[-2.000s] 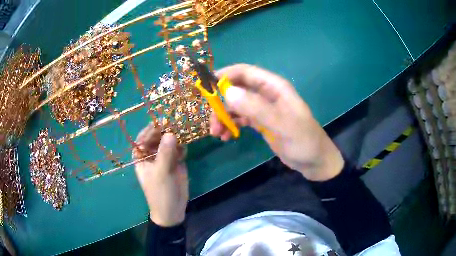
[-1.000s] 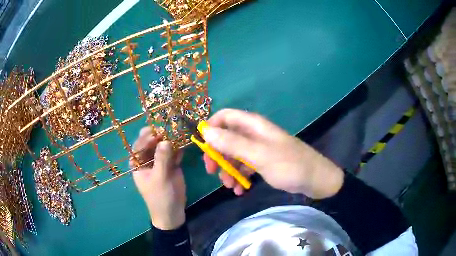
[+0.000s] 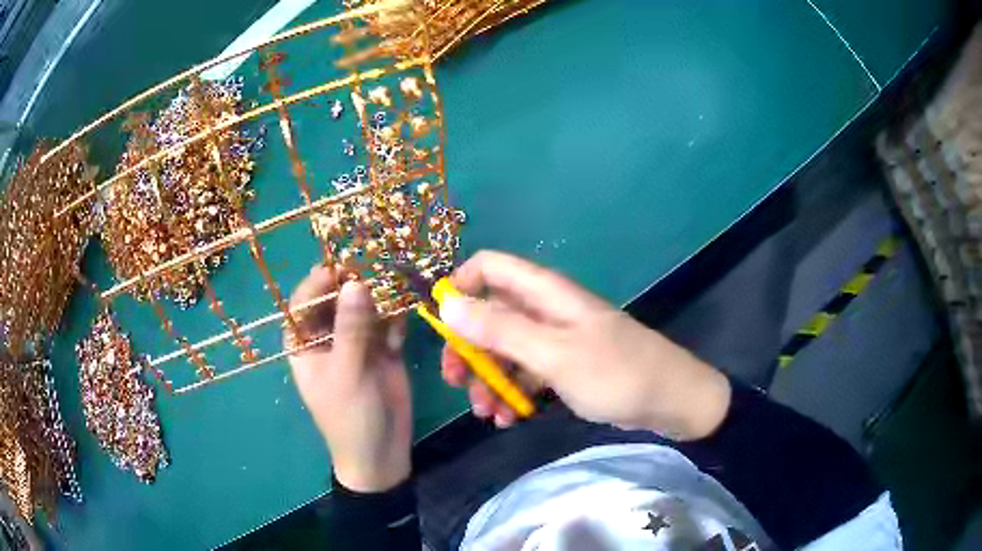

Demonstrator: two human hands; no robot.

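Note:
A flat gold sprue frame [image 3: 255, 228] spans the left half of the view, its right end still bearing rows of small parts. My left hand [image 3: 350, 371] grips the frame's near edge, thumb on top. My right hand [image 3: 576, 344] holds yellow-handled nippers [image 3: 481, 361]; their dark jaws are at the frame's near right part, partly hidden and blurred. Loose gold and silver small parts [image 3: 390, 231] lie under and around the frame's right end; which are loose and which attached is hard to tell.
A large mixed parts pile [image 3: 178, 199] lies under the frame's left half. A narrower small parts pile [image 3: 118, 398] is nearer me. Tangled frames [image 3: 41, 248] lie far left. A gold frame stack [image 3: 452, 24] is at the top. The green table [image 3: 646, 140] curves right; black-yellow floor tape [image 3: 840, 301] is beyond.
The nippers and my right hand have come down from the frame's upper part to its near edge. The frame has shifted and tilted a little in my left hand.

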